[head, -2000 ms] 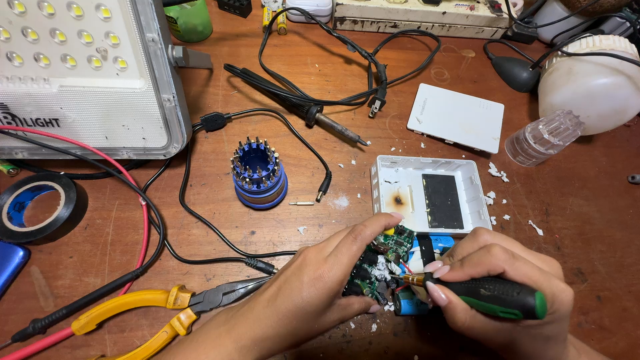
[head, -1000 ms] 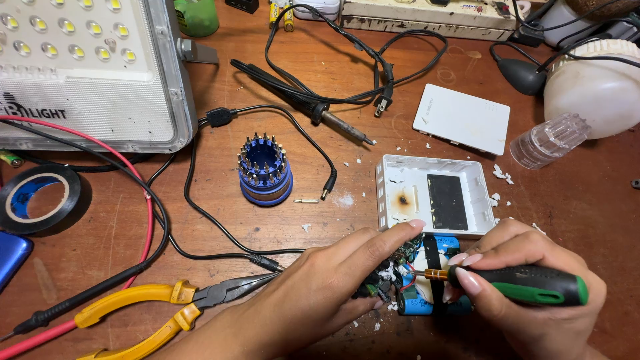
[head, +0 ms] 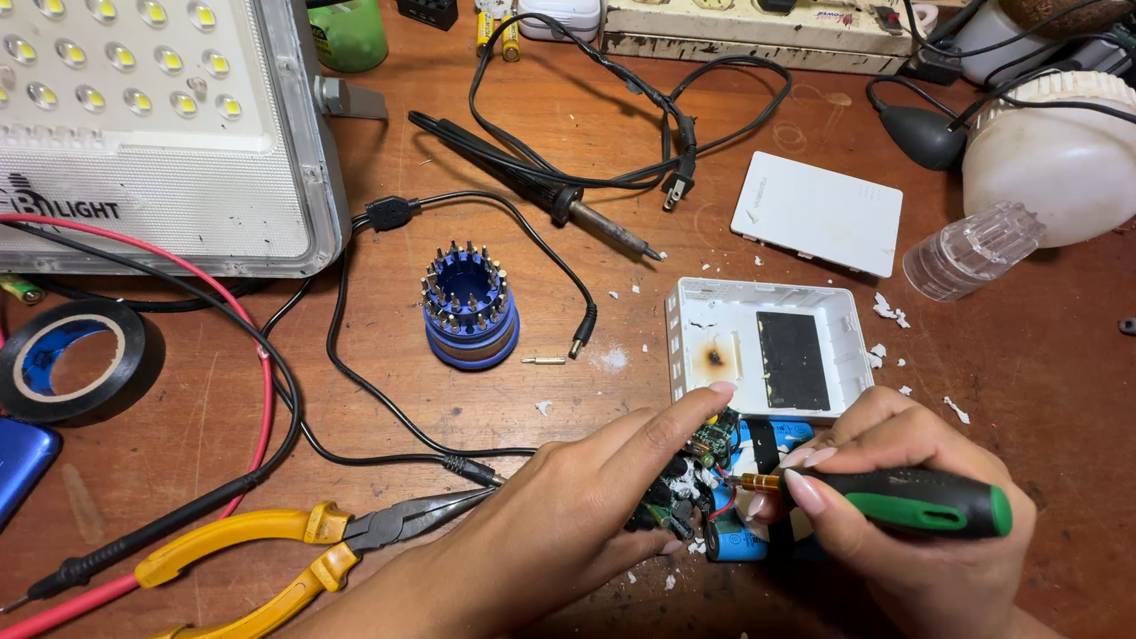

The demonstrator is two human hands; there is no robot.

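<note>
My left hand (head: 603,488) grips a green circuit board (head: 674,506) with white crumbs of residue on it, its fingers covering much of the board. My right hand (head: 896,479) holds a black-and-green screwdriver (head: 923,504) with a brass-coloured collar, nearly level, its tip pointing left at the board's right edge beside red wires. Whether the tip touches is hidden. Blue battery cells (head: 737,543) with black tape lie between the hands. Just behind them stands an open white plastic housing (head: 856,355) with a brown scorch mark and a black pad inside.
Yellow-handled long-nose pliers (head: 355,541) lie by my left forearm. Behind are a blue bit holder (head: 472,333), a loose bit (head: 543,360), a soldering iron (head: 603,226) and a white cover (head: 816,213). An LED floodlight (head: 177,169), black tape roll (head: 75,359) and bulb (head: 1047,169) flank them.
Between the two earlier frames the screwdriver and my right hand shifted right, and more of the blue cells came into view. My left hand keeps its hold on the board.
</note>
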